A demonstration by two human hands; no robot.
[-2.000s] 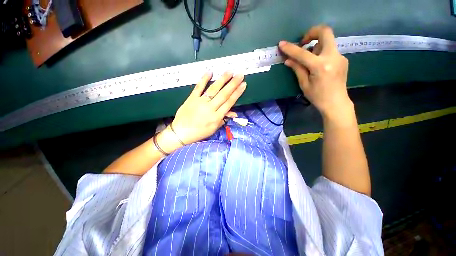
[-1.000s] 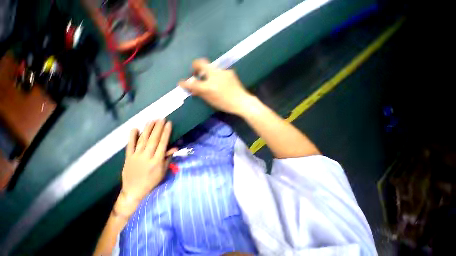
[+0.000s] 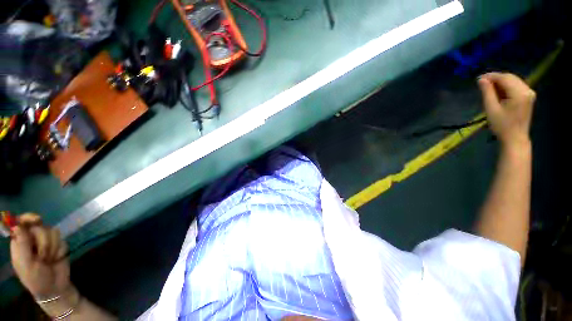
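Note:
My left hand is at the far left, by the bench edge, closed on the plug end of an AV cable; its red and white plugs stick out past the fingers. My right hand is raised at the right, beyond the bench edge, with its fingers closed on a black cord that trails leftward. The cord's middle is too dark to follow, and its tip in my right hand is hidden. The long steel rule lies along the bench edge, glaring white, with a step where two rules seem to meet.
An orange multimeter with red leads lies at the back, its test probes near the rule. The orange-brown test board with a black box is at the left. Black cable bundles and clear plastic bags lie around it.
Both hands have left the rule and moved wide apart, left hand to the left, right hand to the right. The red and white plugs have moved from my lap into my left hand.

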